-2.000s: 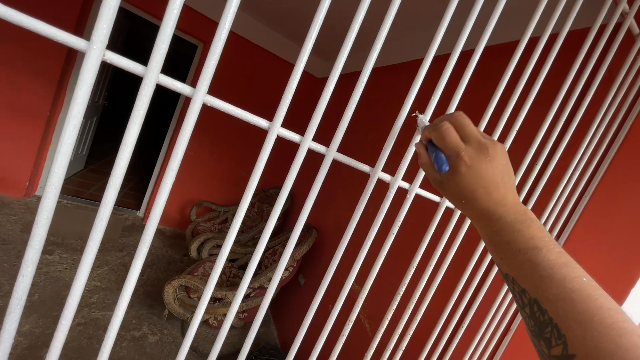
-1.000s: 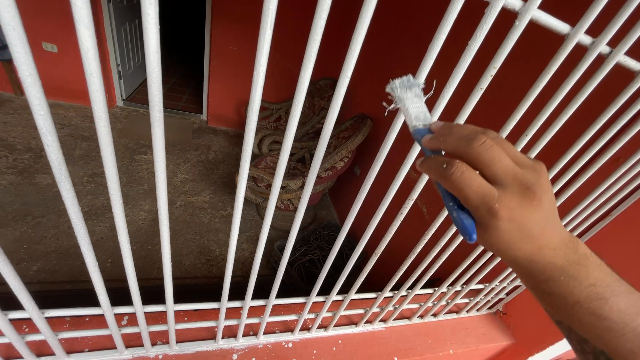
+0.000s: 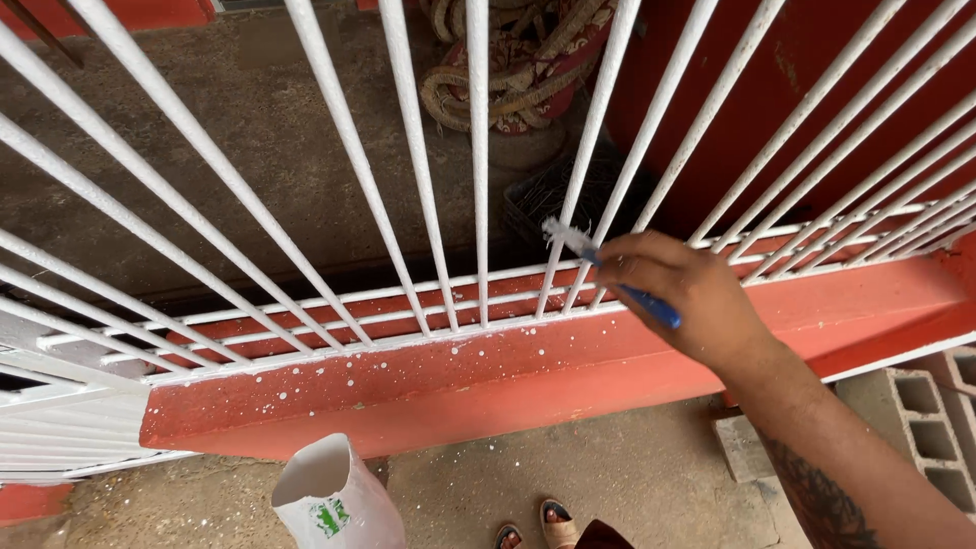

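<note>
My right hand (image 3: 679, 293) grips a paintbrush (image 3: 648, 303) with a blue handle. White paint coats its splayed bristles, which lie over a white metal bar (image 3: 568, 191) of the window grille, near its lower end. More bars fan out to both sides; those at the right look duller and spotted. The grille's lower rails (image 3: 381, 301) run just above a red painted ledge (image 3: 473, 362) speckled with white drops. A white plastic container (image 3: 366, 507), open at the top, is at the bottom, below the ledge. My left hand is not in view.
Concrete blocks (image 3: 911, 427) stand at the right, near a small loose block (image 3: 743, 450). My sandalled feet (image 3: 560, 522) are on the concrete floor. Behind the bars lie patterned furniture with coiled woven trim (image 3: 496, 91) and a dark crate (image 3: 549, 191) of tangled material.
The view has swung far down to the ledge and floor. My right hand, still holding the brush, has come from high on the grille to near the lower ends of the bars.
</note>
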